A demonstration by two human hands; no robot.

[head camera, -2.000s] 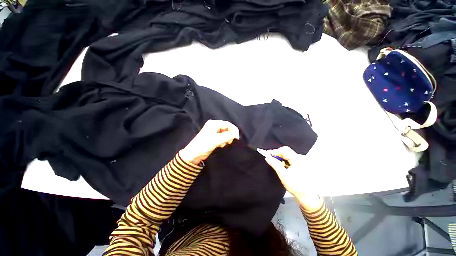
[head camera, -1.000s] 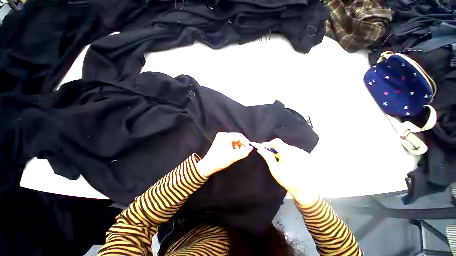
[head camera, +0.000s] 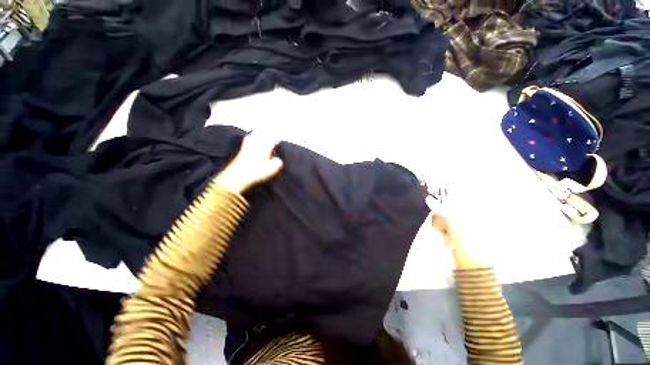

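Observation:
A black garment (head camera: pixel 328 242) lies over the front of the white table and hangs over its near edge. My left hand (head camera: pixel 251 165) grips the garment's cloth at its upper edge, left of centre. My right hand (head camera: pixel 443 219) is at the garment's right edge, near loose thread ends (head camera: pixel 436 191). The right hand is blurred and pale against the table, so whether it holds the cloth or a tool cannot be told.
Black garments (head camera: pixel 321 36) are heaped along the far side and left. A plaid garment (head camera: pixel 492 50) lies at the far right. A navy pouch (head camera: pixel 552 132) with a light strap lies on the right, beside more dark cloth (head camera: pixel 620 164). The white tabletop (head camera: pixel 470 142) shows between them.
My hands, earlier together at the middle of the garment, have moved apart: left hand up and left, right hand out to the right edge. The garment is spread wider. The camera view has shifted slightly.

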